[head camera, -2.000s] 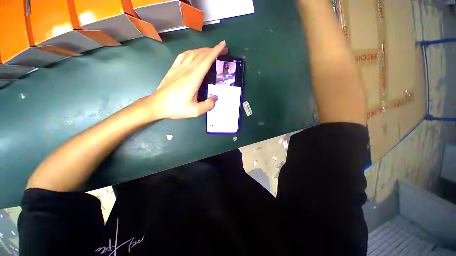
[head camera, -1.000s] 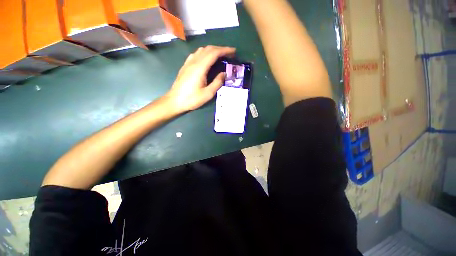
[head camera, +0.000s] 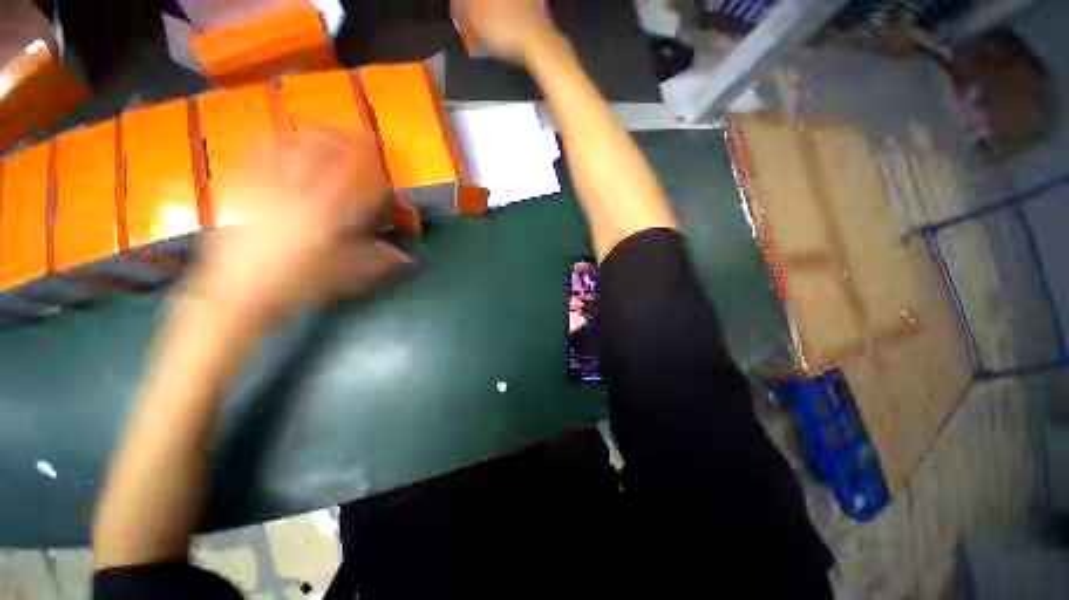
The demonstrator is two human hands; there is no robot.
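Note:
A tight row of orange-topped product boxes (head camera: 158, 176) stands along the bench's far side. A white lid panel (head camera: 504, 152) sticks out flat at its right end. My left hand (head camera: 299, 223) is strongly blurred over the front of the row, thumb and fingers apart, nothing visible in it; contact with the boxes is unclear. My right hand (head camera: 502, 26) reaches over the conveyor at the top edge, beside a small orange and white edge; its grip is unclear. A lit smartphone (head camera: 583, 322) lies on the bench, partly hidden by my right sleeve.
Open cartons (head camera: 264, 45) stand on the dark conveyor (head camera: 586, 59) beyond the row. A pale metal bar (head camera: 762, 59) is at the upper right. A brown corrugated carton (head camera: 809, 234) and a blue plastic crate (head camera: 844, 445) lie right of the green bench (head camera: 469, 440).
The view has shifted towards the conveyor. My left hand has left the phone and moved to the box row. My right hand has come into view over the conveyor.

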